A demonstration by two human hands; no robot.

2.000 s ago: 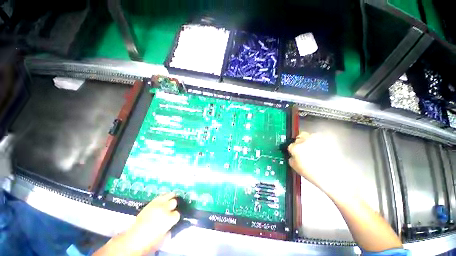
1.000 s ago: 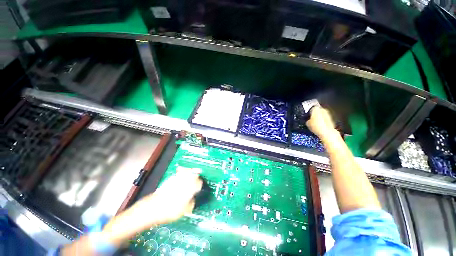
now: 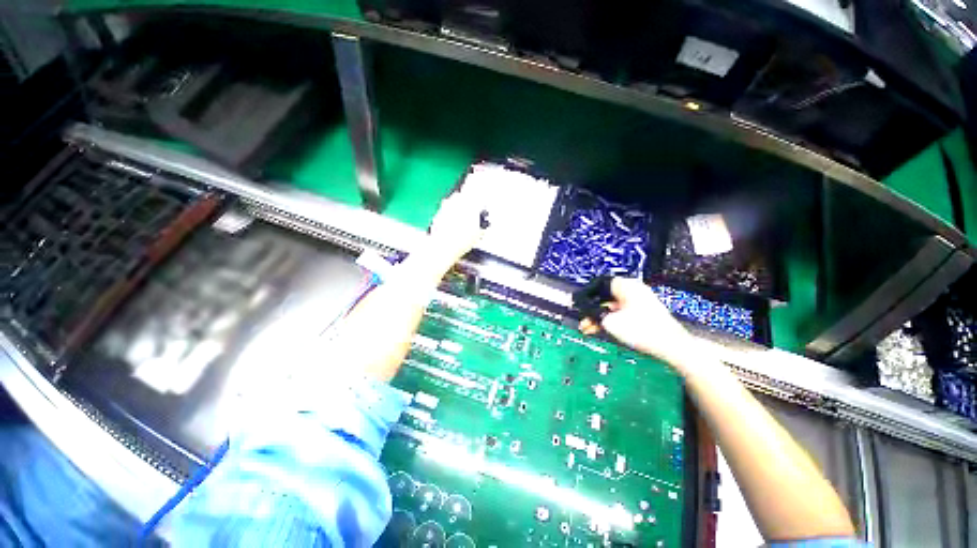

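Note:
The green circuit board (image 3: pixel 536 428) lies in its dark carrier frame with a reddish-brown side bar (image 3: pixel 707 482). My left hand (image 3: pixel 463 227) is at the left bin of white components (image 3: pixel 516 214). It is overexposed against the white parts, so its grip cannot be told. My right hand (image 3: pixel 621 310) is above the board's far edge, in front of the bin of blue capacitors (image 3: pixel 595 241). Its fingertips, with black covers, are bent together. Whether it holds a small part cannot be told.
The right bin holds light blue components (image 3: pixel 707 310) in front and black components (image 3: pixel 739 273) behind, with a white label (image 3: pixel 709 233). A metal shelf post (image 3: pixel 359 118) stands left of the bins. Another populated board (image 3: pixel 86 236) lies at far left. More bins (image 3: pixel 905 359) sit at far right.
My left hand has moved from over the board up to the white bin. My right hand has left the right bin and come back and left, to the board's far edge. The view has shifted slightly.

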